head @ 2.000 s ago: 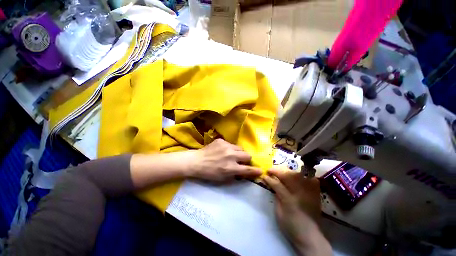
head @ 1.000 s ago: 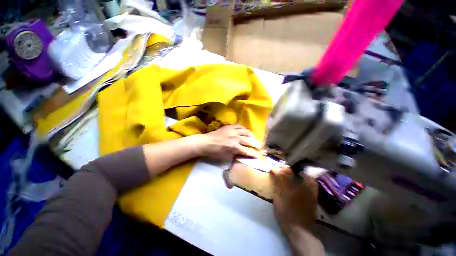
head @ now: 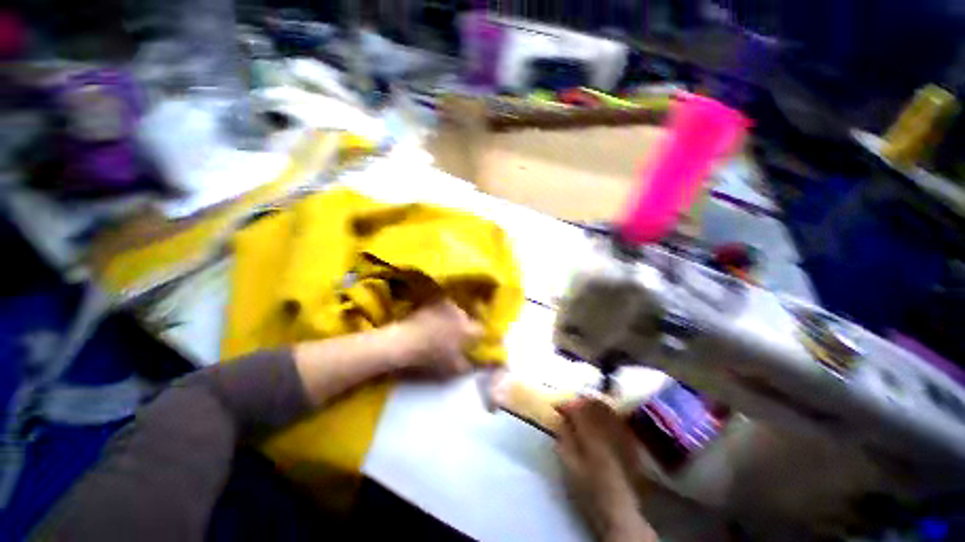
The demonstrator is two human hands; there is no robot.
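Observation:
The frame is blurred. The mustard-yellow cloth (head: pixel 423 244) lies bunched on the white table left of the sewing machine (head: pixel 741 318), and part hangs over the front edge. My left hand (head: pixel 439 337) is curled around the cloth's right front part. My right hand (head: pixel 598 445) is beside the needle area, below the machine head, its fingers bent. A flat tan piece (head: pixel 527 404) with a greyish end lies between my hands and touches or nearly touches my right fingers. Whether my right hand grips it is unclear.
A lit smartphone (head: pixel 677 418) lies under the machine arm. A bright pink tube (head: pixel 683 169) stands on the machine head. An open cardboard box (head: pixel 571 175) is behind. Yellow striped pieces (head: pixel 201 238) and a purple device (head: pixel 101 132) are at left.
The view has shifted. My left hand has drawn left with the cloth, which is more bunched and farther from the needle. The tan piece between my hands was not visible in the oldest frame.

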